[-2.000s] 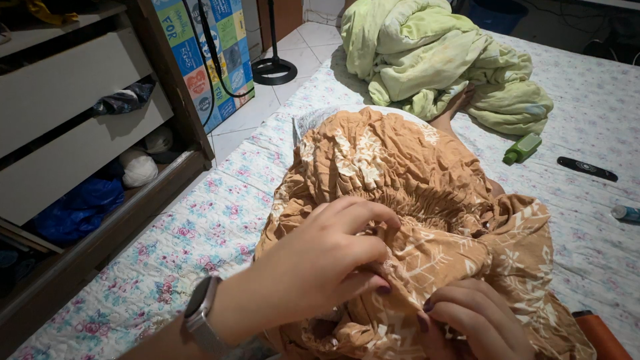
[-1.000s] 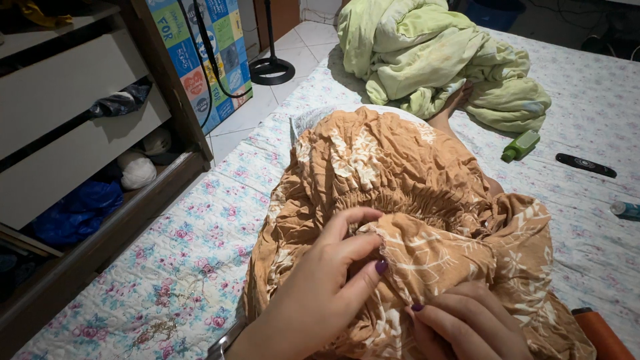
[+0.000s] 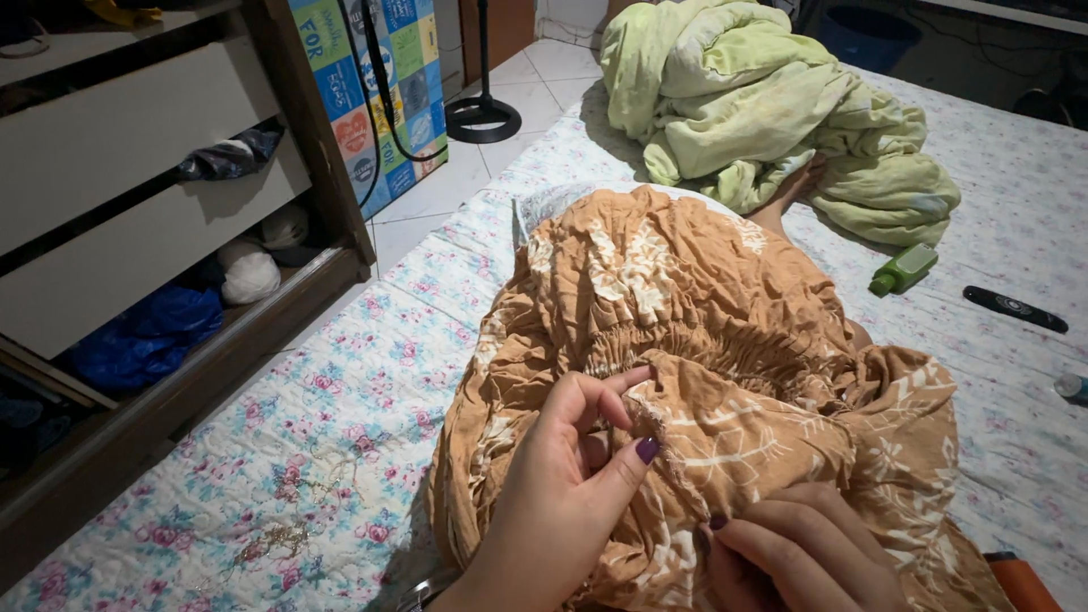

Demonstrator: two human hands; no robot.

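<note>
A tan fabric garment with white leaf print point(image 3: 680, 255) lies bunched over my lap, with a gathered, shirred band across its middle. My left hand point(image 3: 586, 459) holds a frayed raw edge of the cloth, its index finger extended along the top and the thumb below. Lower on that same edge, my right hand point(image 3: 790, 544) pinches the fabric between thumb and index finger. Whether a needle or thread is between the fingertips cannot be made out. A watch point(image 3: 429, 586) is partly visible on my left wrist.
Around me spreads a floral quilted bedcover point(image 3: 340, 425) with loose thread scraps point(image 3: 276, 540). Beyond are a green blanket point(image 3: 748, 102), a green bottle point(image 3: 903, 269), a black oblong device point(image 3: 1016, 309) and an orange object point(image 3: 1028, 582). Dresser drawers point(image 3: 153, 195) stand at left.
Two seconds ago my left hand lay palm down over the cloth; it has since turned, its thumb now showing beside the frayed edge. My right hand remains low on the fabric.
</note>
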